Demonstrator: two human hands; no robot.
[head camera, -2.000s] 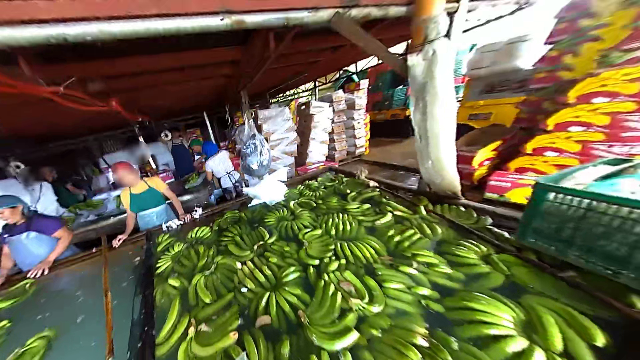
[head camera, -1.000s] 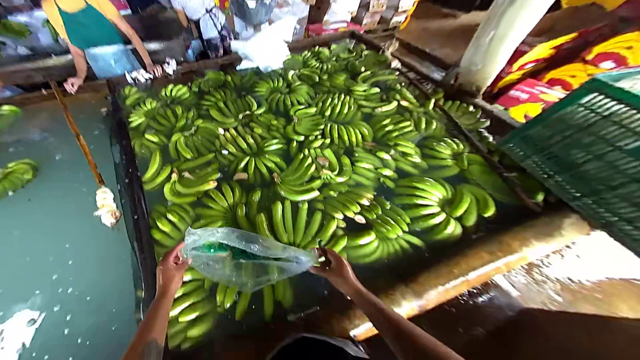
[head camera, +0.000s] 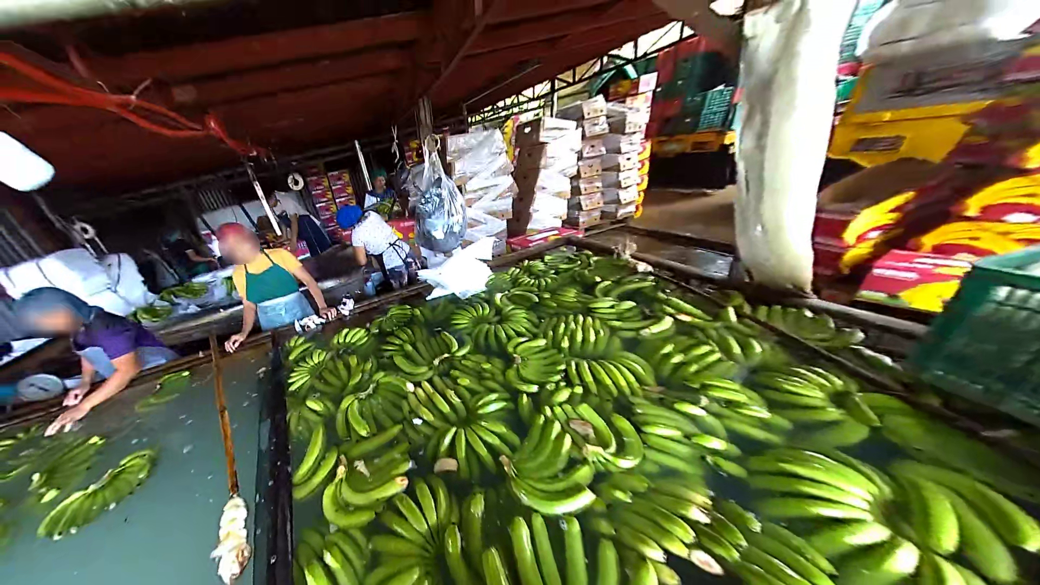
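Observation:
Neither my left hand nor my right hand shows in the head view. Clusters of green bananas (head camera: 536, 455) float close together in a water tank and fill the lower middle. A dark divider (head camera: 279, 471) separates them from a second tank of grey-green water (head camera: 162, 504), where a few banana clusters (head camera: 97, 494) float at the left. A wooden stick (head camera: 223, 414) with whitish material wrapped round its lower end lies across that water. The clear plastic bag seen earlier is out of view.
Two co-workers (head camera: 272, 284) (head camera: 114, 349) lean at the far tank edge; others stand behind. A white post (head camera: 780, 146) rises at the right, near a green plastic crate (head camera: 987, 341) and banana boxes (head camera: 910, 280). Stacked cartons (head camera: 544, 175) and a hanging plastic bag (head camera: 439, 207) are behind.
The view has tilted up from one second ago, when both my hands held a clear plastic bag over the bananas; hands and bag have left the frame.

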